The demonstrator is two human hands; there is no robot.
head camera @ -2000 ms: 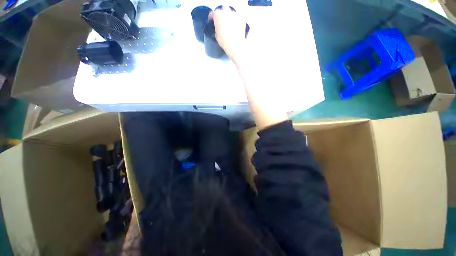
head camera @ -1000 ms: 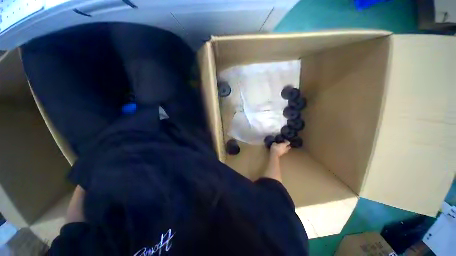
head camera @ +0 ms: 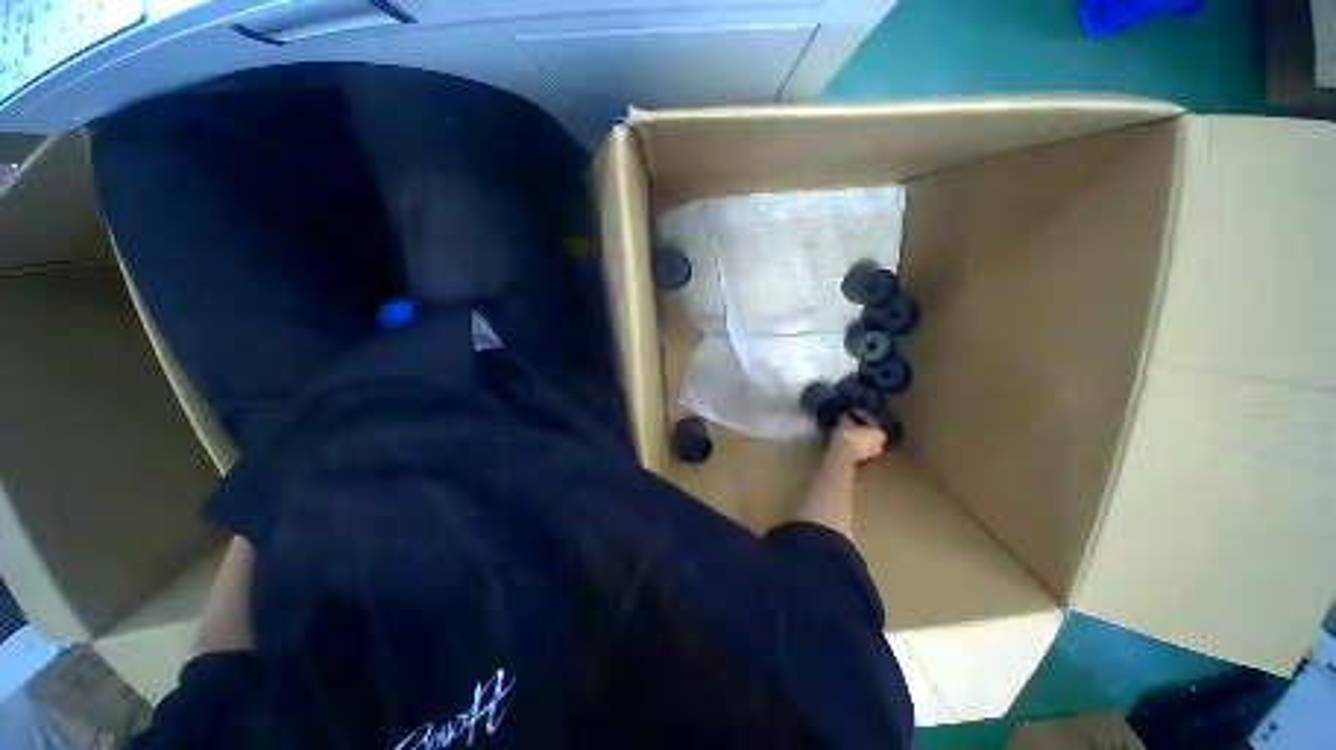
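Observation:
Several black cylindrical housings (head camera: 870, 343) stand close together along the right side of the right carton (head camera: 938, 132). One more housing (head camera: 673, 268) stands by its left wall and another (head camera: 693, 440) farther down that side. My right hand (head camera: 860, 438) is low in the carton, at the near end of the group, with its fingers against the housings. It is small and partly blurred, so its grip cannot be told. Of my left arm only the bare forearm shows at the lower left; the hand is hidden behind my dark clothing.
A whitish liner (head camera: 762, 308) lies on the right carton's floor. Its flap (head camera: 1245, 396) spreads to the right. The left carton (head camera: 88, 425) stands beside my legs. The white bench edge (head camera: 484, 37) runs along the top. A blue stool part (head camera: 1136, 15) shows at the upper right.
My right hand has left the bench and reached down into the right carton. Over the last second it has stayed at the housings' near end. The view has turned toward that carton.

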